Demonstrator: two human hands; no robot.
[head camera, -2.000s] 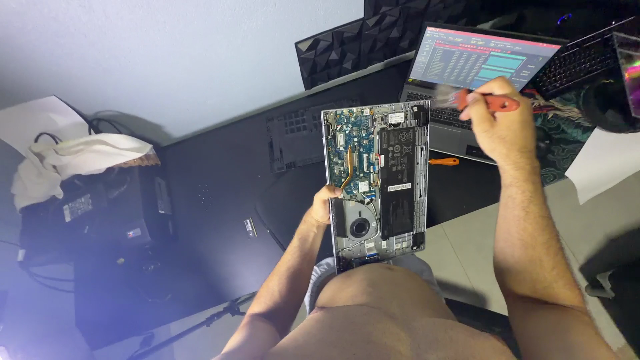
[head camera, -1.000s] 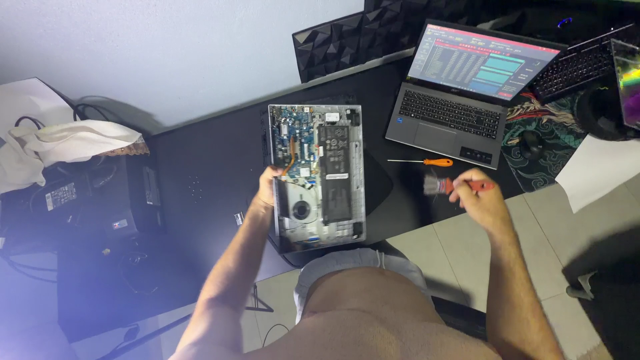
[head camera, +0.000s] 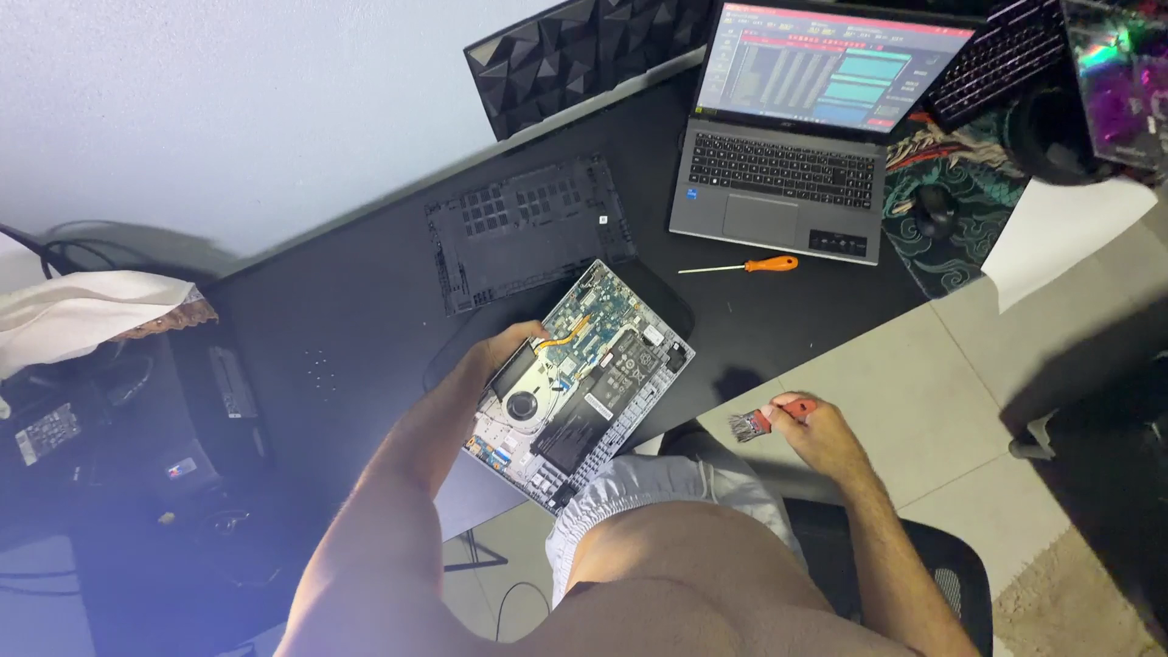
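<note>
My left hand (head camera: 516, 343) grips the far left edge of an opened laptop base (head camera: 577, 388), tilted at an angle near my lap. Its circuit board, copper-coloured heat pipe, round fan (head camera: 522, 405) and black battery (head camera: 598, 401) show. Out to the right, over the floor, my right hand (head camera: 810, 429) holds a brush with a red handle (head camera: 792, 411), its bristles pointing left and away from the laptop base. A black laptop bottom cover (head camera: 534, 228) lies on the desk beyond the base. An orange-handled screwdriver (head camera: 771, 264) rests on the desk to the cover's right.
A running laptop (head camera: 776, 182) stands at the back right, beside a mouse (head camera: 934, 212) on a patterned mat (head camera: 954, 251). Small screws (head camera: 319, 370) lie scattered on the desk at left, near a dark computer case (head camera: 182, 420) and a white cloth (head camera: 87, 315). A chair (head camera: 949, 547) is behind me.
The opened laptop base has turned from nearly upright to slanted, uncovering the bottom cover behind it. My right hand, with the brush, has come down from in front of the running laptop.
</note>
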